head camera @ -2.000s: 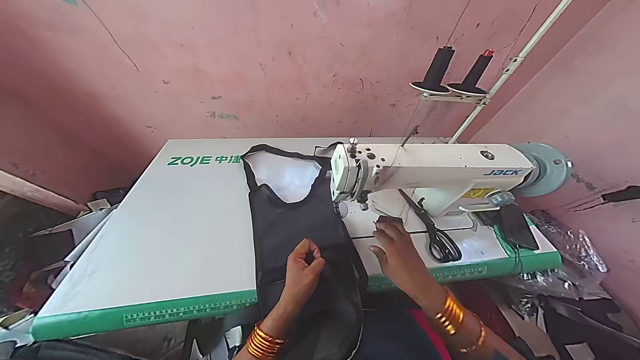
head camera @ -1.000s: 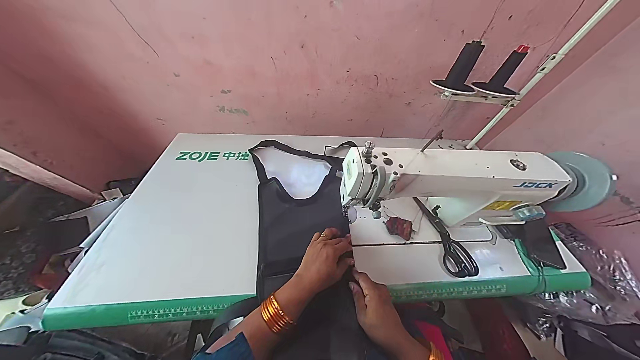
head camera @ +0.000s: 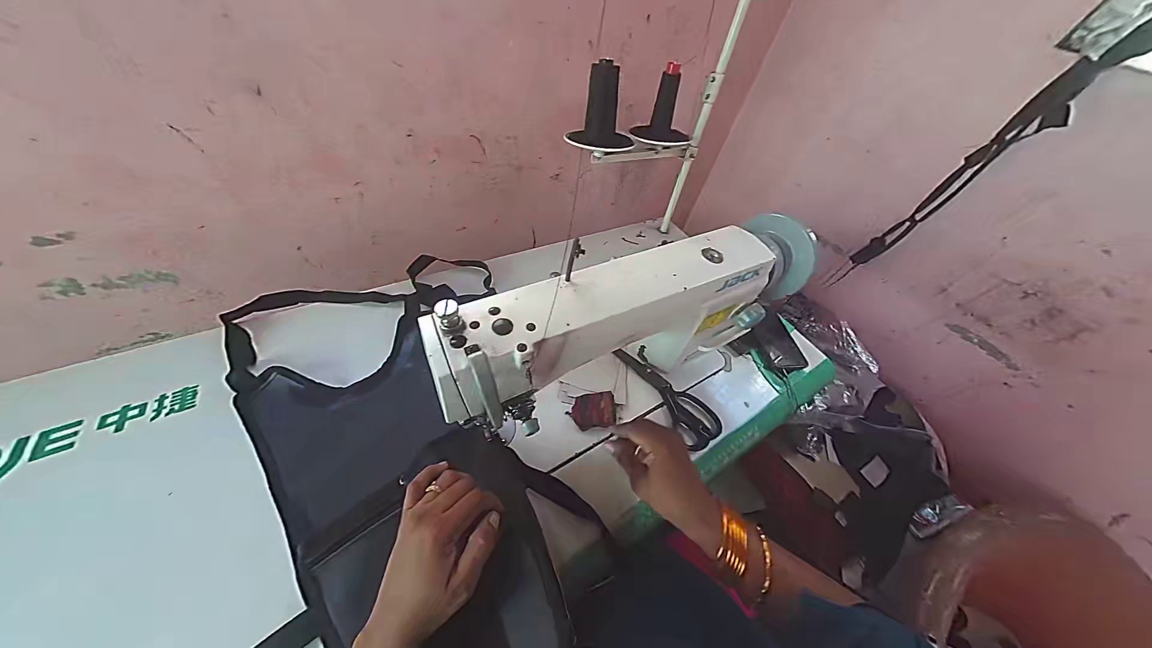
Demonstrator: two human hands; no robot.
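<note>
A dark fabric apron (head camera: 333,459) with black edging and straps lies on the white sewing table (head camera: 117,504). Part of it sits under the needle area of the white industrial sewing machine (head camera: 594,306). My left hand (head camera: 445,540) rests on the apron just in front of the machine head, fingers curled; whether it pinches the cloth cannot be told. Over the table's front part, my right hand (head camera: 652,463) is off the apron, fingers bent, beside a small dark red cloth scrap (head camera: 593,410). Black-handled scissors (head camera: 688,414) lie just beyond that hand.
Two black thread cones (head camera: 602,103) stand on a holder behind the machine. A dark flat object (head camera: 776,342) lies at the table's right end. Plastic wrap and fabric scraps (head camera: 877,459) are heaped below, to the right. Dark cables (head camera: 981,162) hang along the right wall.
My right hand has left the apron and moved right, toward the red scrap and scissors. My left hand stays on the apron, now near the machine head. The view has swung right.
</note>
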